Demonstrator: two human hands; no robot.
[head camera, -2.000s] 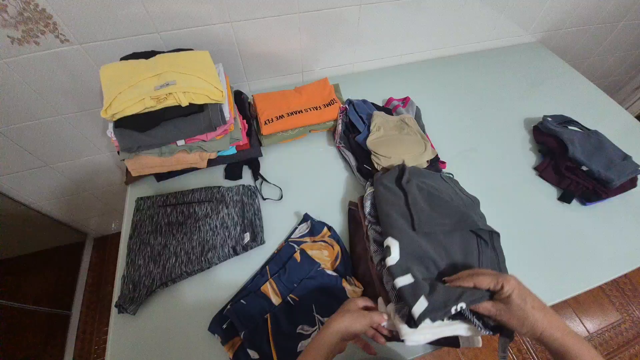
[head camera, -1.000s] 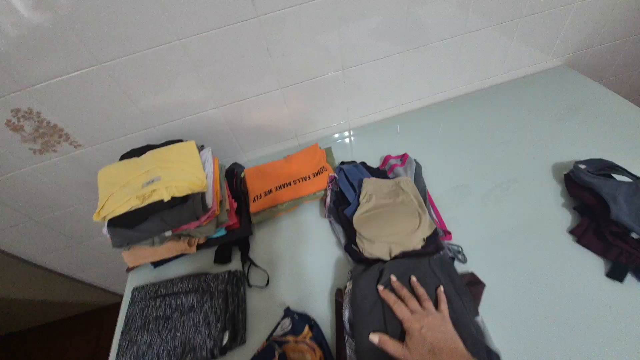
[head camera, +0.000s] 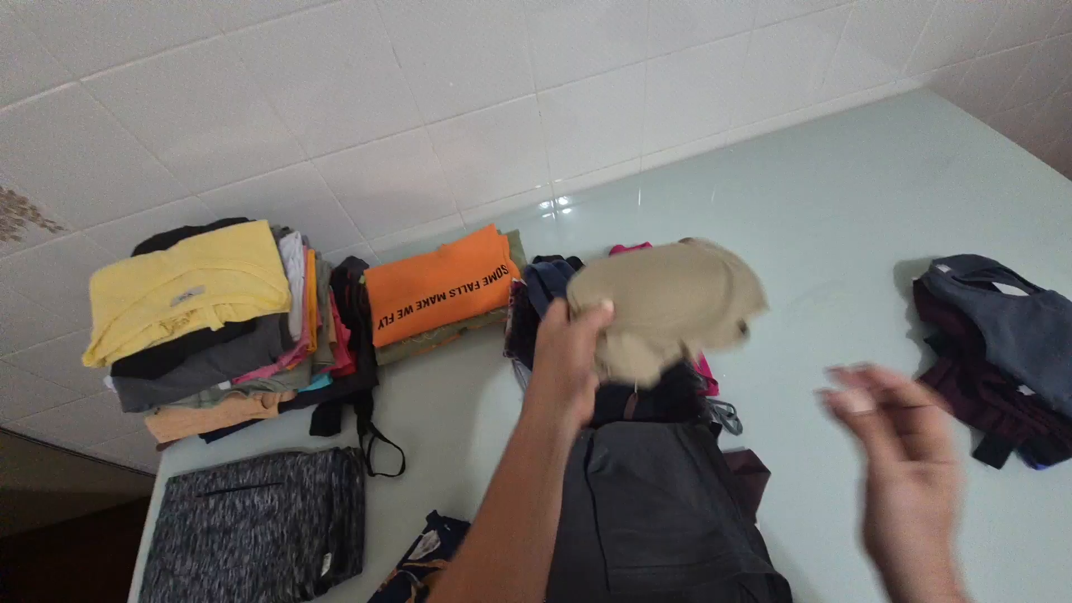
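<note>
My left hand (head camera: 573, 360) grips the left end of a beige garment (head camera: 670, 293) and holds it raised over a pile of dark clothes with a navy blue piece (head camera: 548, 278) and pink edges. My right hand (head camera: 904, 461), blurred, hangs over the table to the right with its fingers apart and nothing in them. Below the beige garment lies a dark grey folded garment (head camera: 653, 502). A blue-grey top (head camera: 997, 322) rests on dark maroon clothes (head camera: 980, 394) at the far right.
A tall stack of folded clothes topped by a yellow shirt (head camera: 193, 280) stands at the left. Next to it lies an orange shirt (head camera: 444, 289). A black-and-grey garment (head camera: 260, 528) and a navy patterned one (head camera: 427, 557) are nearer on the pale glossy table (head camera: 837, 209), by a tiled wall.
The beige garment, lying on the pile in the earlier frames, is now lifted in my left hand. The hand seen on the dark grey garment one second ago is off it.
</note>
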